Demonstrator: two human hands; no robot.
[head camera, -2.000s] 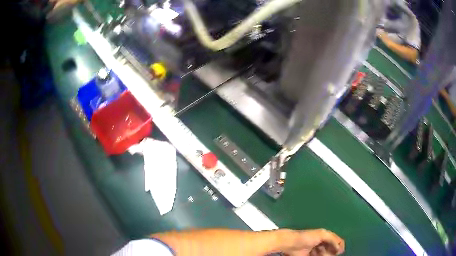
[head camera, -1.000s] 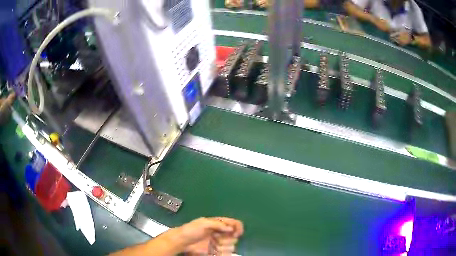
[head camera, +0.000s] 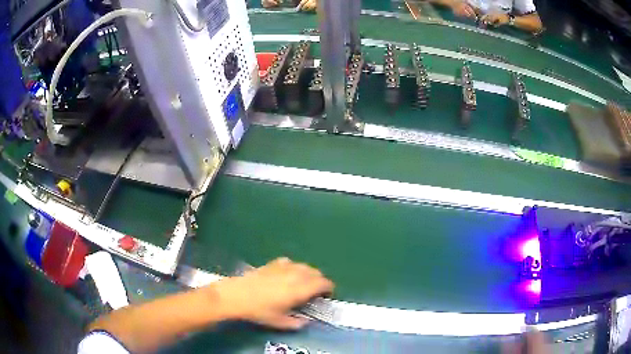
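Observation:
My left hand (head camera: 280, 292) reaches in from the lower left, palm down, over the belt's white front rail (head camera: 415, 319). A slim slotted pale strip (head camera: 319, 308) lies on the rail at its fingertips; whether the fingers hold it or anything beneath the palm is hidden. Part of a metal fixture (head camera: 280, 348) with round seats shows at the bottom edge, cut off. My right hand (head camera: 534, 343) is only a blurred patch at the bottom edge, below the UV lamp (head camera: 581, 252), which glows violet-pink at its mouth.
A white-grey machine (head camera: 166, 90) stands left, with a red button (head camera: 128, 243) on its base frame. A red bin (head camera: 64, 256), blue bin (head camera: 37, 235) and white wipe (head camera: 107, 280) are lower left. Standing fixtures (head camera: 418, 77) line the far belt (head camera: 436, 114). People's hands show at the top.
The view has swung right, bringing in more of the lamp. The metal bar that lay across the machine frame's corner no longer shows there. My left hand has turned palm down and lies over the rail.

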